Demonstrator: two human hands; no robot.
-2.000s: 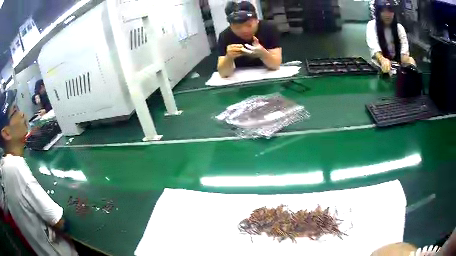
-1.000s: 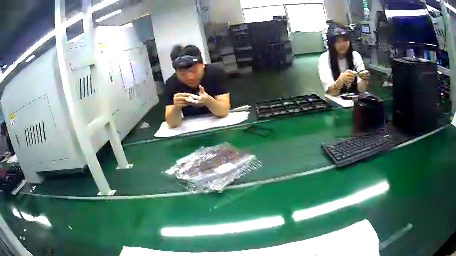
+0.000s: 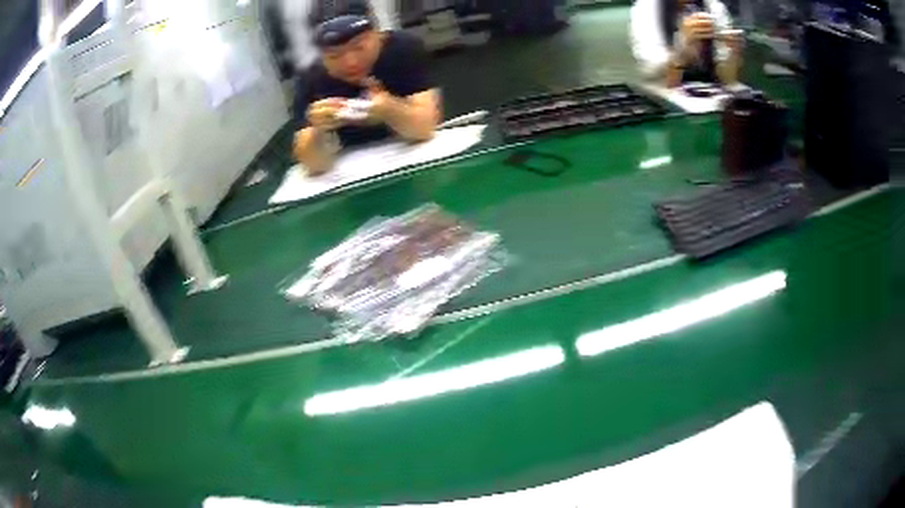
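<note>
Neither of my hands is in the picture. A white work sheet (image 3: 685, 471) lies nearest in front of me at the bottom edge, cut off by the frame. Only its far part shows, and no parts are visible on it. A crinkled stack of clear plastic bags (image 3: 402, 270) with brown-red contents lies farther off on the green bench, left of the middle. The picture is blurred.
A translucent strip (image 3: 830, 443) lies right of the sheet. A keyboard (image 3: 734, 210), a dark red-brown box (image 3: 752, 133) and a black tower (image 3: 845, 104) stand at the right. Beyond are a black tray (image 3: 581, 109), a thin black frame (image 3: 537, 162), two people, and a white metal frame (image 3: 117, 268) at left.
The view has tilted. The brown pile on the near sheet and the part of a hand with a white bracelet, seen two seconds ago, are out of the picture.
</note>
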